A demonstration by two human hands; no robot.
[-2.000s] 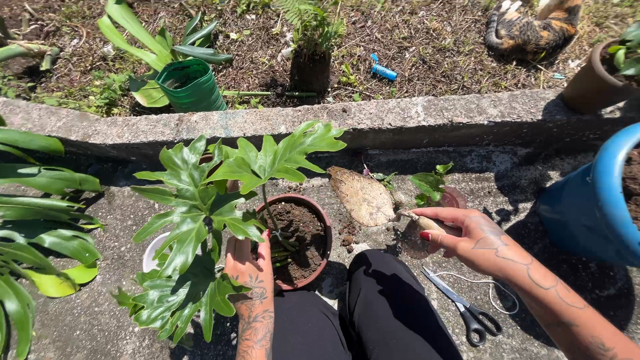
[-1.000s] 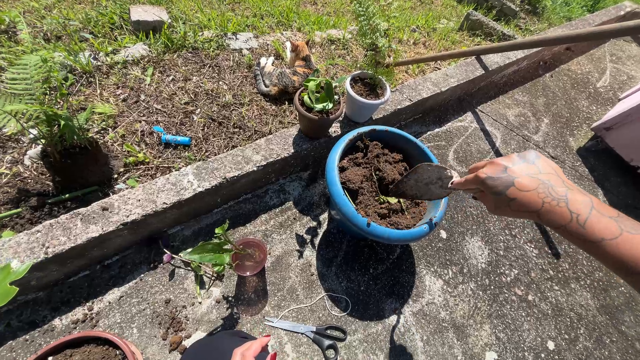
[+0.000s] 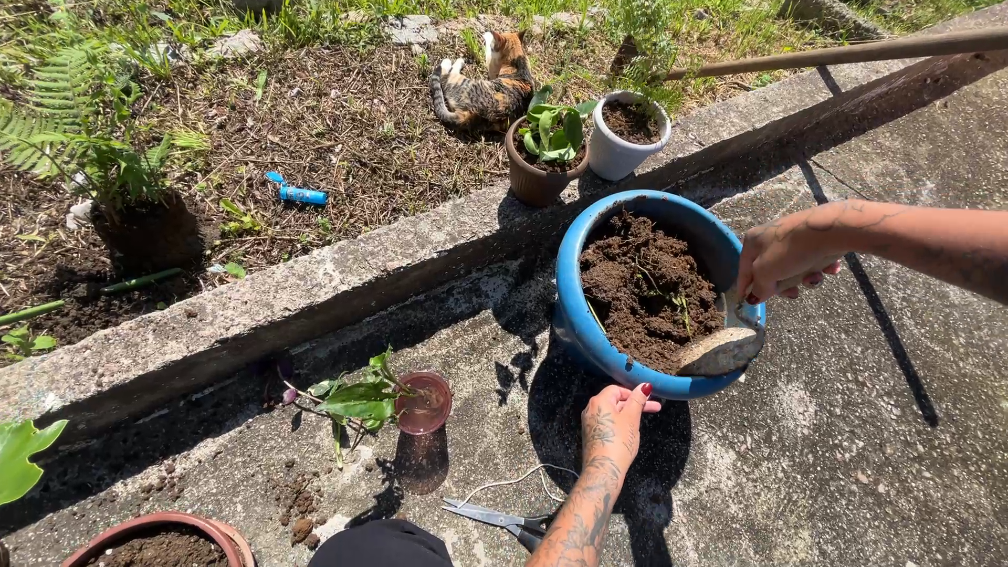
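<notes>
A large blue pot (image 3: pixel 579 315) holds dark, crumbly soil (image 3: pixel 646 287). My right hand (image 3: pixel 787 252) grips a metal garden trowel (image 3: pixel 720 351) at the pot's right side, its blade down against the soil near the front rim. At the front rim is my left hand (image 3: pixel 613 425), its thumb and forefinger at the pot's edge; whether they pinch the rim or only touch it is unclear. Below and left, scissors (image 3: pixel 492 516) lie on the concrete beside a white string (image 3: pixel 516 479), partly hidden by my left forearm.
A small reddish cup with a cutting (image 3: pixel 424 403) stands left of the blue pot. A brown-rimmed pot (image 3: pixel 157 528) is at bottom left. Behind, a potted plant (image 3: pixel 543 169) and a white pot (image 3: pixel 626 146) stand by the concrete curb (image 3: pixel 331 283); a cat (image 3: pixel 488 87) lies beyond.
My left hand has come to the front rim of the blue pot. The trowel has moved from the middle of the soil to the pot's right front side. Earlier, the view swung right.
</notes>
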